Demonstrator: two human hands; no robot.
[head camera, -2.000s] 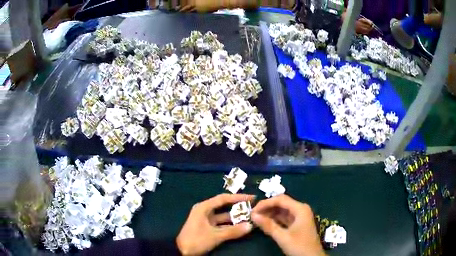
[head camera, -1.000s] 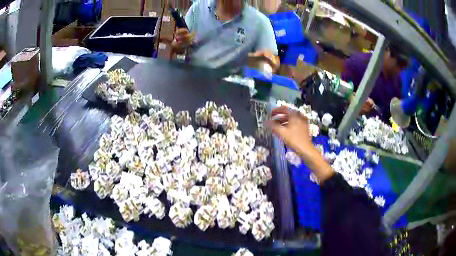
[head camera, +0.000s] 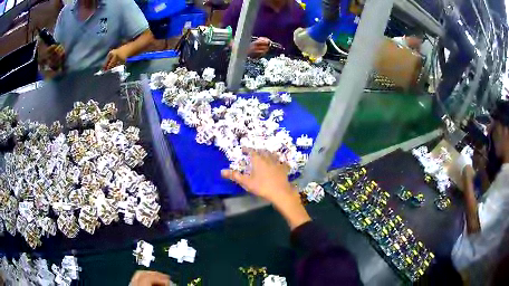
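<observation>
My right hand (head camera: 267, 177) reaches over the near end of the heap of white assemblies (head camera: 237, 125) on the blue sheet (head camera: 209, 181). Its fingers are spread; whether a piece is under them cannot be told. My left hand (head camera: 150, 279) is cut off by the bottom edge, so its fingers are mostly hidden. Two white housings (head camera: 182, 251) lie apart on the green mat (head camera: 217, 243). Another white housing (head camera: 274, 280) lies at the bottom edge beside small brass contacts (head camera: 254, 273).
A large heap of fitted housings (head camera: 78, 173) covers the black mat at left. A metal post (head camera: 349, 92) slants up beside the blue sheet. Rows of dark green pieces with yellow dots (head camera: 385, 223) lie at right. People sit opposite and at right.
The view has swung right and down. My right hand has moved from beside the far end of the blue sheet to its near part. My left hand has come into view at the bottom.
</observation>
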